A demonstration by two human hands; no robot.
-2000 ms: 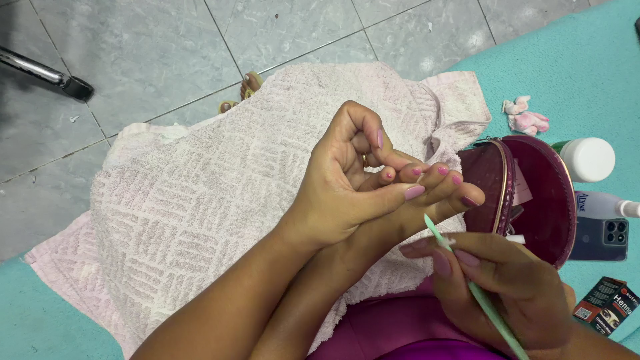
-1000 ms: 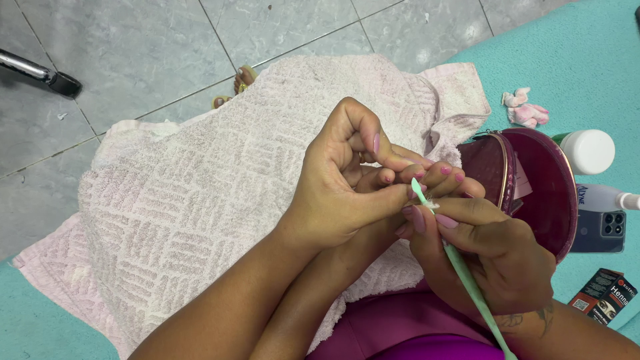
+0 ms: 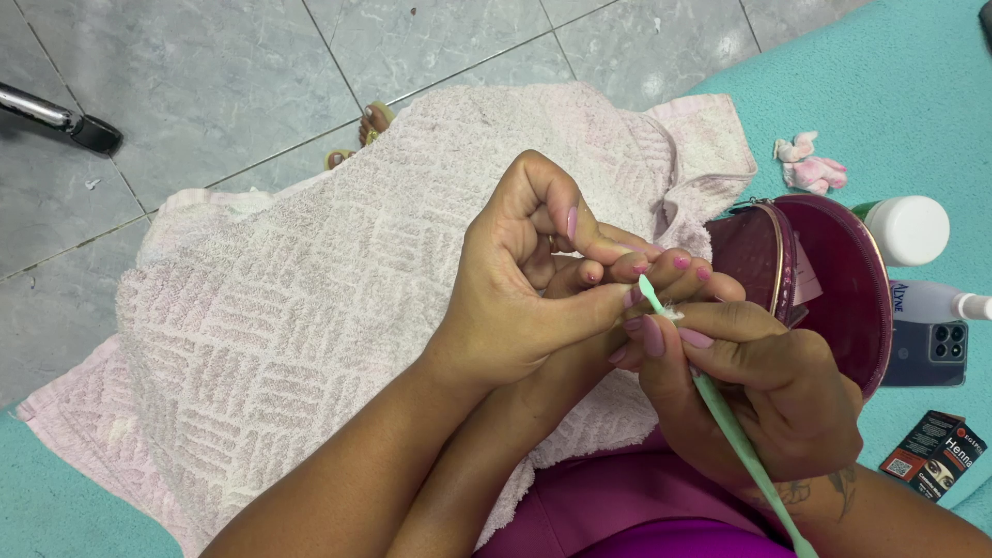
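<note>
My left hand (image 3: 519,287) holds a finger of another person's hand (image 3: 682,271), whose nails carry pink polish. That person's forearm runs beneath my left forearm, over the towel. Pinched between the thumb and fingers of my right hand (image 3: 759,380) is a green manicure stick (image 3: 732,426) with a flattened, pointed tip. A white fibrous tuft (image 3: 668,312) clings near this tip. The tip lies at the held finger's pink nail; whether it touches cannot be told.
A pale pink towel (image 3: 310,310) covers the lap. At right, on a turquoise cover (image 3: 821,93), are an open burgundy zip case (image 3: 845,287), a white-lidded jar (image 3: 907,230), a bottle (image 3: 926,301), a smartphone (image 3: 922,353), a henna box (image 3: 934,457) and pink-stained cotton (image 3: 814,172).
My right hand has come up and left from two seconds ago, bringing the stick's tip to the held finger's nail. My left hand keeps its hold.
</note>
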